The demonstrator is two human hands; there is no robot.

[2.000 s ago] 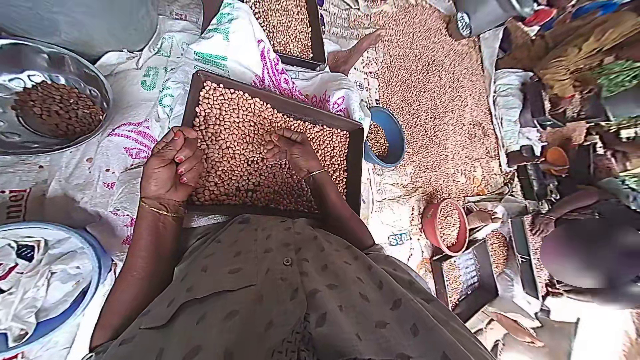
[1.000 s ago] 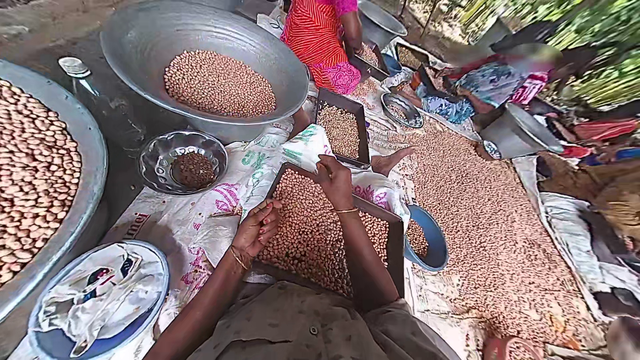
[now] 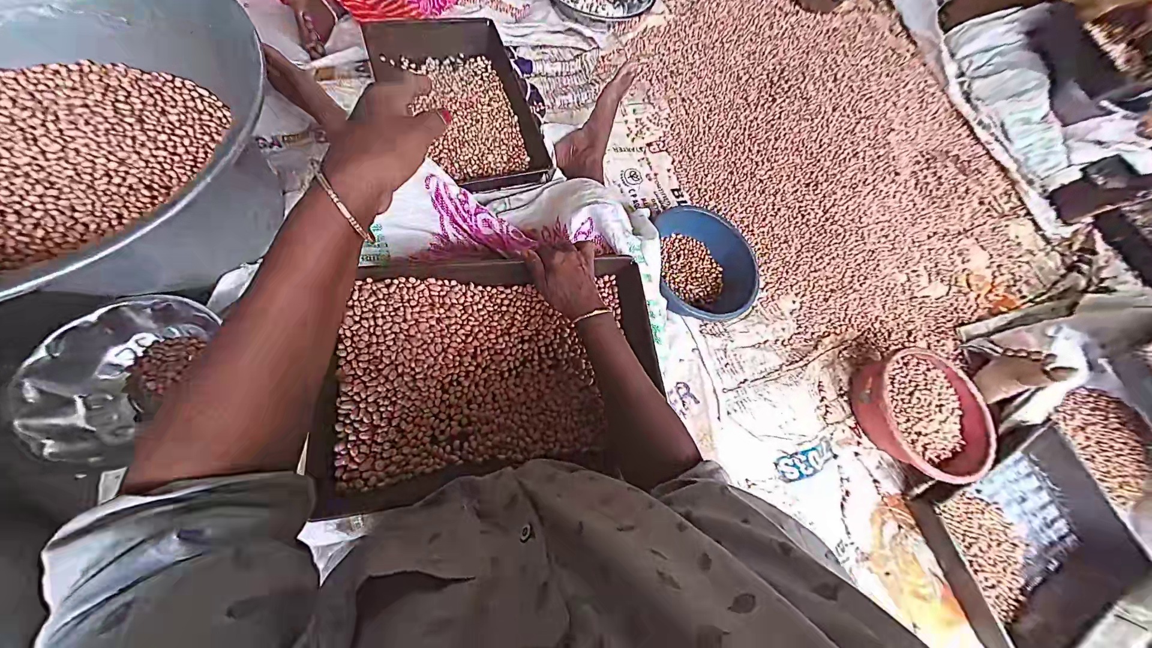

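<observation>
A dark shallow tray [image 3: 634, 333] full of peanut kernels [image 3: 459, 387] lies at my lap. My right hand [image 3: 567, 277] is at its far rim, with the fingers hooked over the edge. My left hand [image 3: 387, 144] is raised beyond the tray's far left corner, close to a second dark tray [image 3: 540, 135] of paler kernels [image 3: 486, 117]. Its thumb sticks out, and the other fingers are blurred, so what they hold does not show. White printed sacking [image 3: 486, 211] runs between the two trays.
A big metal basin [image 3: 211, 193] of kernels and a shiny bowl [image 3: 54, 387] sit at left. Kernels [image 3: 855, 144] cover the ground at right, near a blue bowl [image 3: 733, 261] and a red bowl [image 3: 868, 396]. Another person's bare foot [image 3: 589, 135] rests beside the far tray.
My left hand has moved from over or beside the near tray out toward the far tray. My right hand now rests on the near tray's far rim. The view has shifted.
</observation>
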